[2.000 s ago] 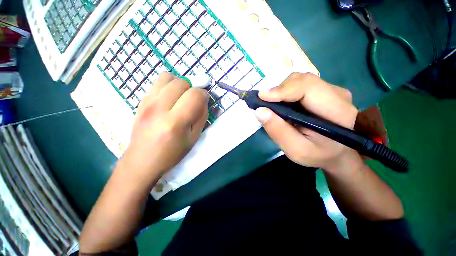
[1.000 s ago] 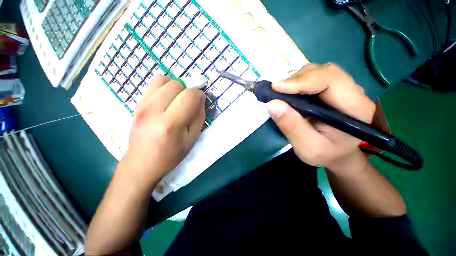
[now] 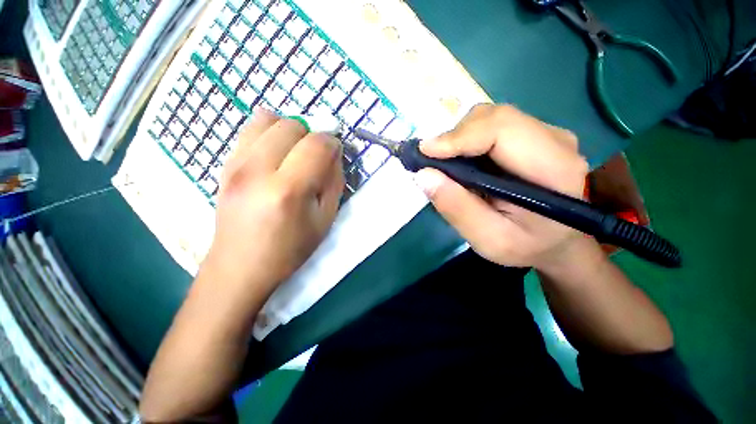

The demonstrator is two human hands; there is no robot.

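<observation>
My right hand (image 3: 514, 182) grips the black soldering iron (image 3: 530, 197); its metal tip points left, over the green-edged PCB panel (image 3: 273, 50) close to my left fingertips. My left hand (image 3: 278, 195) is curled over the panel's near part, with a green band on a finger and a small whitish piece at the fingertips. What the fingertips pinch is mostly hidden. The panel lies on a white carrier tray (image 3: 414, 58) with tan holes. A thin solder wire (image 3: 62, 202) runs in from the left toward the tray.
Green-handled pliers (image 3: 598, 62) lie at upper right, near black cables (image 3: 721, 99). Other trays with panels (image 3: 79, 132) are stacked at upper left. A row of upright trays (image 3: 58, 319) stands at lower left. A box with something red (image 3: 617, 195) is behind my right hand.
The panel and tray have shifted left in view. The iron's tip has moved left, nearer my left fingertips than one second ago. My left hand stays at the panel's near part.
</observation>
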